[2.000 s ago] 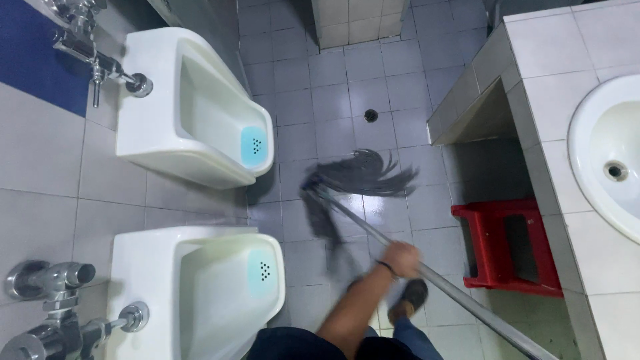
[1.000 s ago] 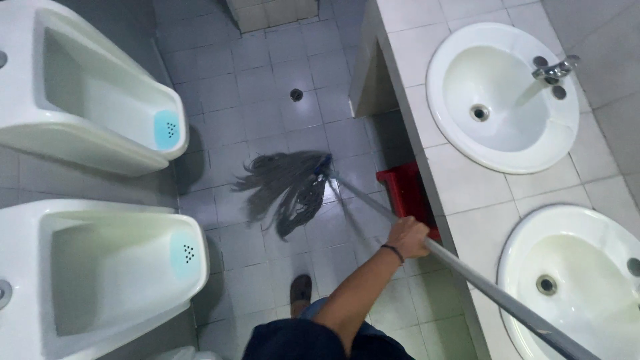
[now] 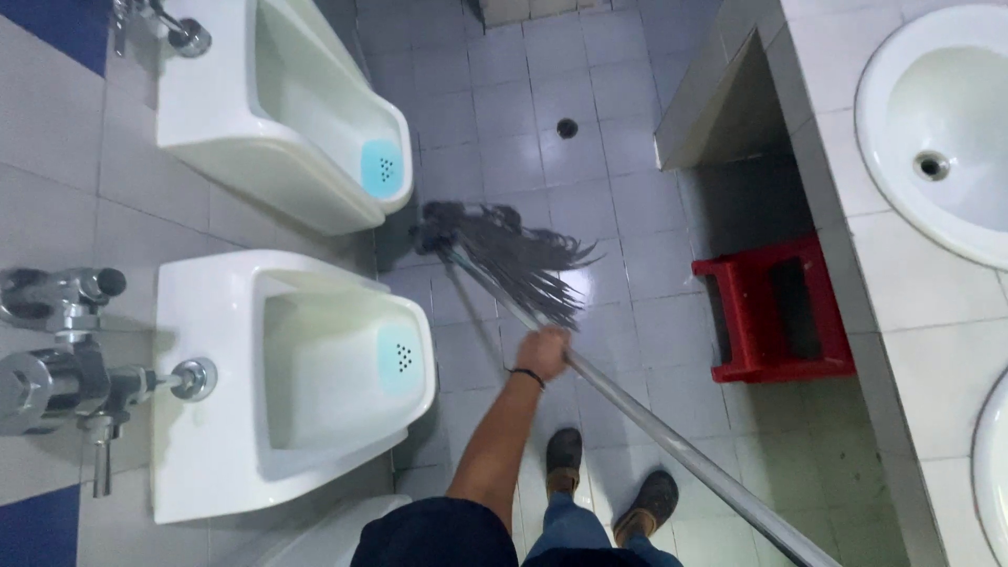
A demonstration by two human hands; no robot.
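Observation:
My left hand (image 3: pixel 543 352) is closed around the metal handle (image 3: pixel 665 431) of a mop, with a dark band at the wrist. From the grip, the handle slopes down to the lower right and leaves the frame. The grey mop head (image 3: pixel 516 256) lies on the tiled floor (image 3: pixel 583 213) ahead of the hand, its strands fanned to the right. Its clamp end is close to the gap between two white urinals. My right hand is out of view.
Urinals (image 3: pixel 209 465) (image 3: pixel 276 169) line the left wall beside chrome flush valves (image 3: pixel 59 386). A floor drain (image 3: pixel 567 128) is beyond the mop. At right, a red plastic stool (image 3: pixel 752 315) stands by the tiled counter (image 3: pixel 929 291) with washbasins (image 3: pixel 874 118). My shoes (image 3: pixel 564 450) are below.
The mop head has moved away from the counter side toward the urinals, and its strands now trail right instead of left. My left hand stays on the handle. The view has shifted left.

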